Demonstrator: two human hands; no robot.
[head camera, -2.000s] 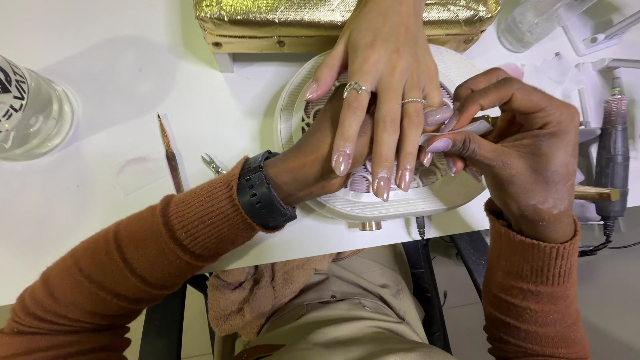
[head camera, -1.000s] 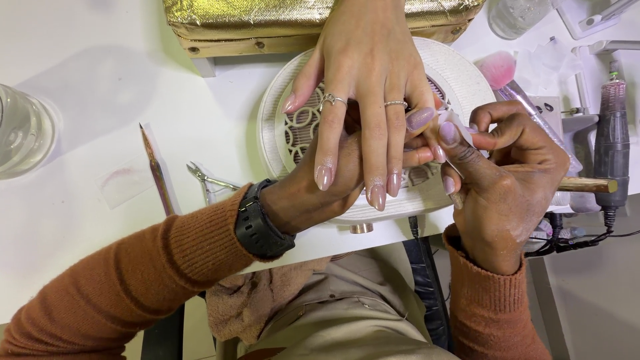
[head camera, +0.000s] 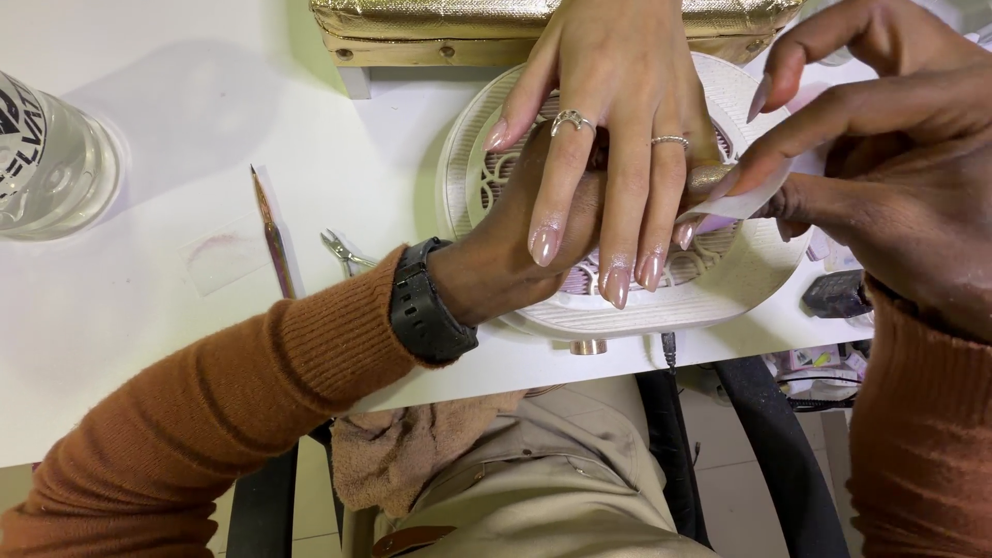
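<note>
Another person's hand (head camera: 620, 116), with two rings and glossy pinkish nails, reaches down from the top over a white oval nail dust collector (head camera: 659, 310). My left hand (head camera: 504, 240), a black watch (head camera: 430, 302) at its wrist, lies beneath that hand; its palm and most fingers are hidden, so what it grips is not plain. At the right, my right hand (head camera: 876, 132) pinches a thin whitish strip or sheet (head camera: 740, 203) between thumb and a finger, beside the other person's outermost finger. Its other fingers are raised and bent.
A gold padded armrest (head camera: 542, 31) stands at the back. On the white table lie a pointed metallic tool (head camera: 271, 232), cuticle nippers (head camera: 341, 249) and a clear film piece (head camera: 225, 256). A glass jar (head camera: 62, 170) stands at the left. A black object (head camera: 837, 294) is near the right edge.
My right hand has moved up and to the right, and its upper fingers have lifted away. The pink-tipped brush and the nail drill, seen earlier at the right, are now not in sight.
</note>
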